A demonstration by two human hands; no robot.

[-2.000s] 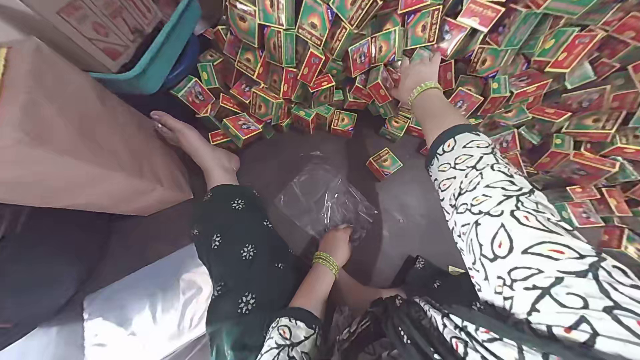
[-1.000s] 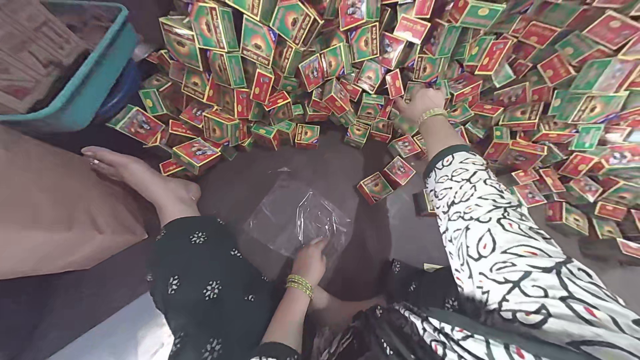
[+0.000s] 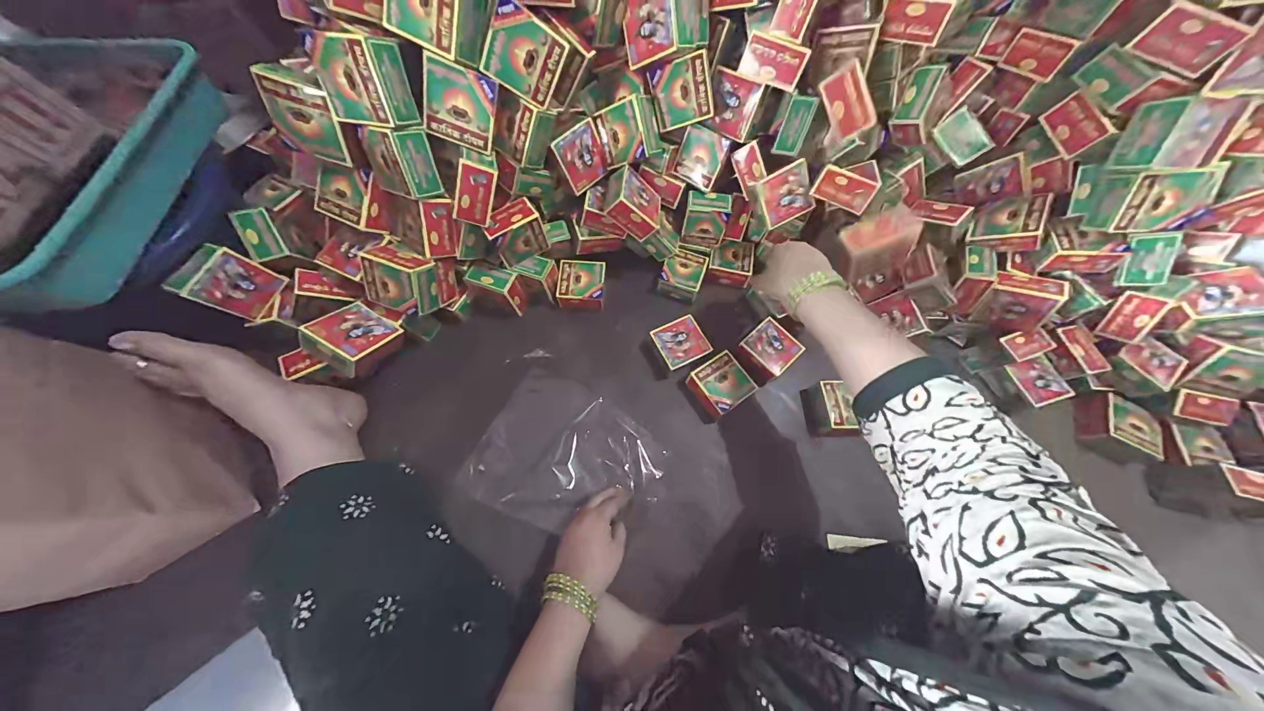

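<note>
Small red and green printed cardboard boxes [image 3: 459,104] lie heaped across the far side of the floor. At the heap's near edge is my right hand [image 3: 795,272], its fingers among the boxes; whether it grips one is hidden. Between the heap and my left hand, several loose boxes sit close together, one of them a red-topped box [image 3: 679,341]. A clear plastic bag [image 3: 563,459] lies flat on the floor. My left hand [image 3: 592,538] rests at its near edge, fingertips on the film; whether they pinch it is unclear.
A teal plastic tub [image 3: 128,197] stands at the upper left, with a blue container [image 3: 188,222] beside it. Below it is a large brown carton or bag [image 3: 109,474]. My bare foot [image 3: 247,395] reaches toward the heap. A white sheet [image 3: 232,676] lies at the lower left.
More loose boxes now lie apart from the heap, near the plastic bag; two seconds ago one lay there. My right hand remains at the heap's edge. The view has shifted.
</note>
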